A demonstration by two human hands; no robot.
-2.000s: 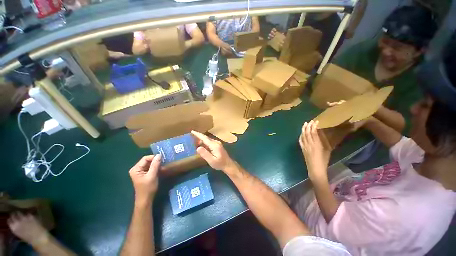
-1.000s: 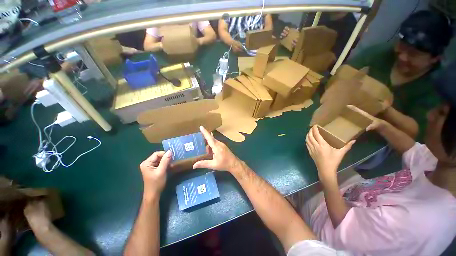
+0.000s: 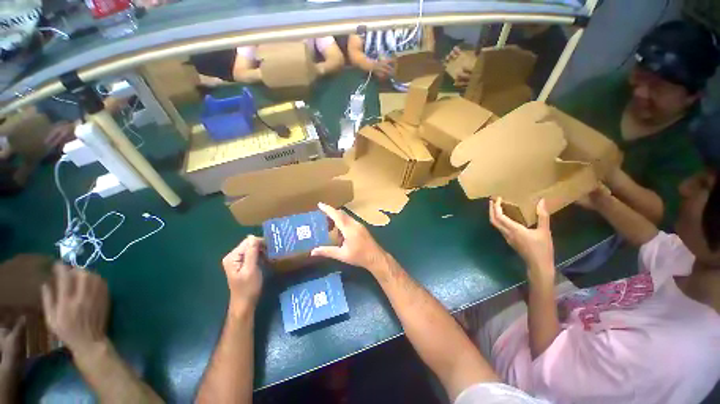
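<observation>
A blue card (image 3: 296, 234) with white text and a white square code lies over the tray of a small brown mailer box. The box's wide lid (image 3: 288, 189) stands open behind it. My left hand (image 3: 244, 268) is at the card's left edge, fingers closed around the card or box side; which one cannot be told. My right hand (image 3: 348, 239) holds the card's right side, thumb below and fingers above. A second blue card (image 3: 314, 303) lies flat on the green table in front of the box.
Folded brown cartons (image 3: 403, 146) heap at right centre. An equipment box (image 3: 253, 150) with a blue holder (image 3: 228, 115) stands behind the lid. A power strip (image 3: 115, 160) and white cable (image 3: 101, 243) are at left. A neighbour at right holds an open box (image 3: 553, 185); another person's hand (image 3: 76, 308) is at lower left.
The view has shifted, moving the scene rightward. My hands remain around the box and card. The right neighbour's box has turned, its lid now spread toward the heap. The left neighbour's hand has risen.
</observation>
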